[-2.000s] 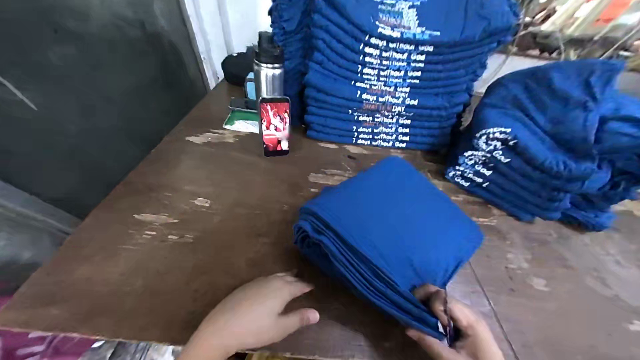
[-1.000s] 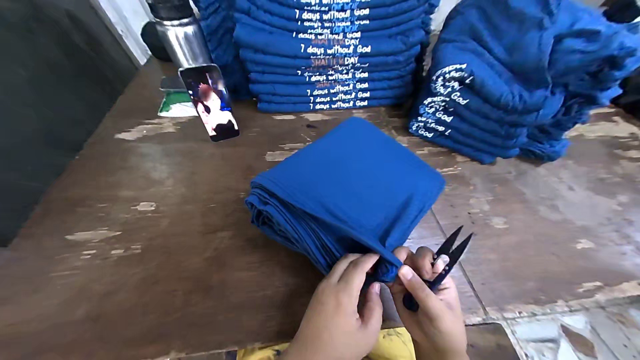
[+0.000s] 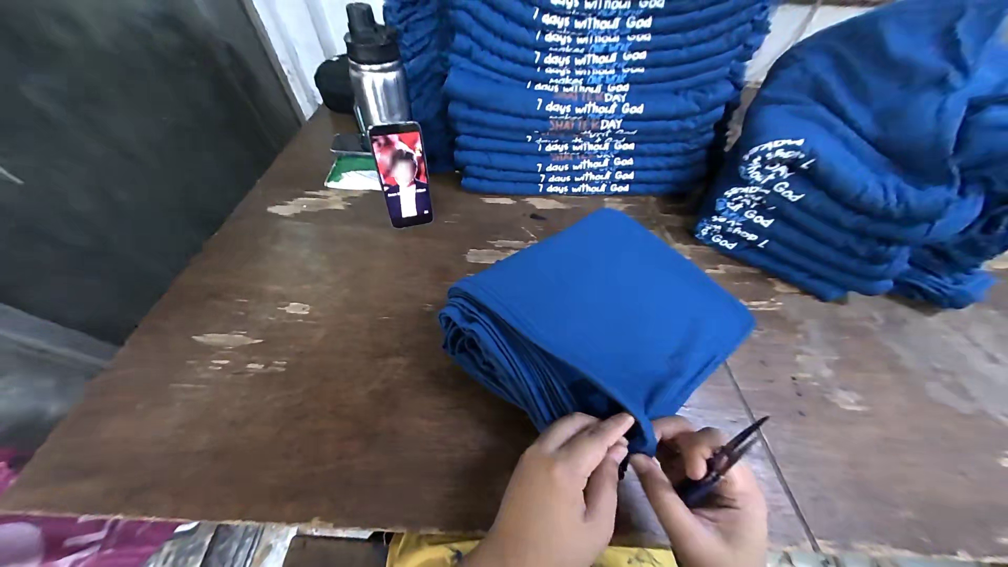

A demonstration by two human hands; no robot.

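Observation:
A stack of folded blue fabric pieces (image 3: 614,307) lies on the wooden table, one corner turned toward me. My left hand (image 3: 563,480) pinches the cloth at that near corner. Close beside it, my right hand (image 3: 701,488) grips the same corner between thumb and finger. Black thread snips (image 3: 728,461) rest in the right palm under curled fingers, their blades pointing up and right. Where the fingertips meet, the folds partly hide the cloth edge.
Behind stands a tall pile of folded blue printed cloth (image 3: 591,102), with a leaning pile (image 3: 850,189) to its right. A smartphone (image 3: 402,175) is propped against a steel bottle (image 3: 378,79) on the worn table (image 3: 276,409). A dark panel (image 3: 134,142) borders the left.
Two seconds ago my left hand lay apart on the table; since one second ago both hands pinch the near corner. The snips' blades stood spread one second ago and are closer together now.

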